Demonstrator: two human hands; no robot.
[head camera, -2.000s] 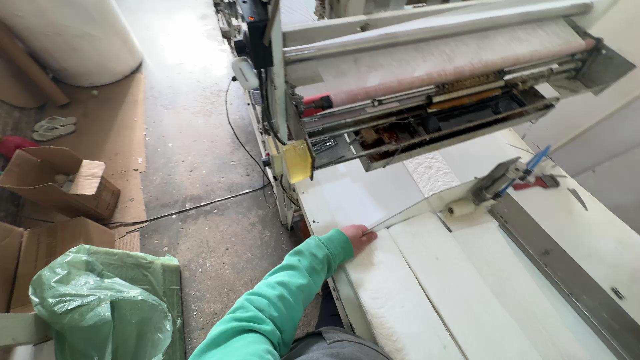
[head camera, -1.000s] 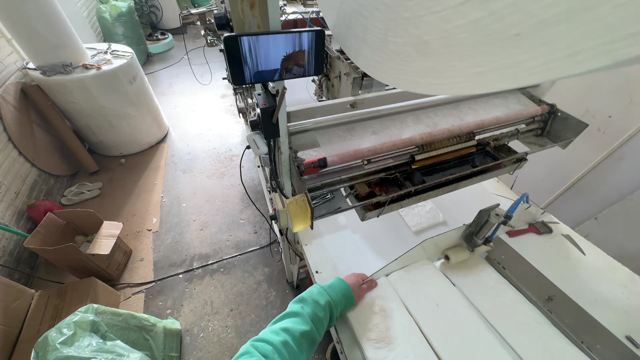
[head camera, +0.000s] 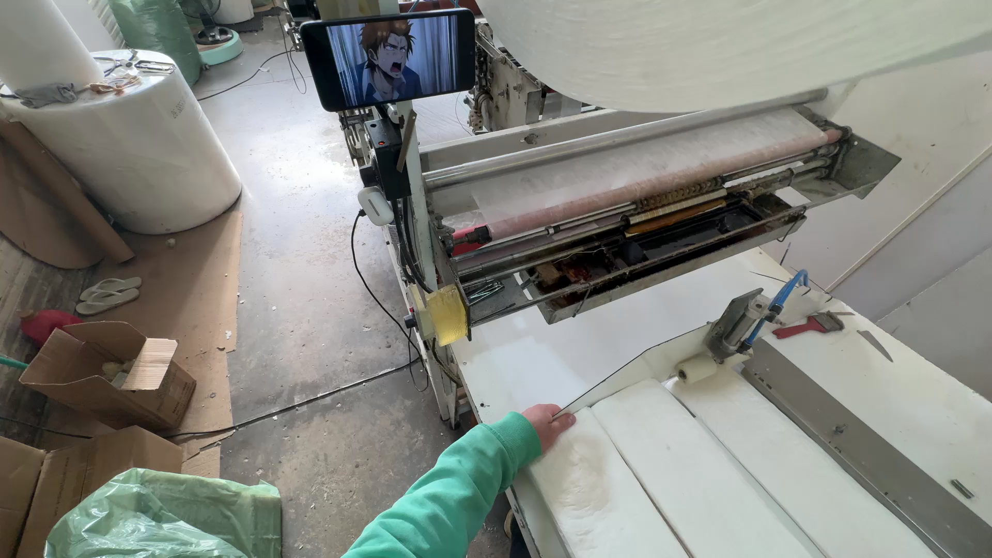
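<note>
My left hand (head camera: 552, 425), in a green sleeve, is closed on the near end of a thin, long plate (head camera: 637, 366). The plate stands on edge across the ends of several long white stacks of soft paper (head camera: 666, 449). Its far end reaches a metal cylinder fitting (head camera: 735, 322) with a blue air hose and a small white roller (head camera: 697, 368). My fingers are beside the end of the leftmost stack. My right hand is not in view.
A converting machine with a pink roller (head camera: 589, 215) and a dark tray stands over the white table (head camera: 515, 353). Above hangs a large white roll (head camera: 697, 46). A phone (head camera: 390, 58) is mounted left. A red-handled brush (head camera: 810, 325), cardboard boxes (head camera: 108, 372) and a green bag (head camera: 163, 519) are around.
The view has tilted up since the oldest frame. A white piece on the table beneath the machine one second ago no longer shows there. My left hand stays at the plate's end.
</note>
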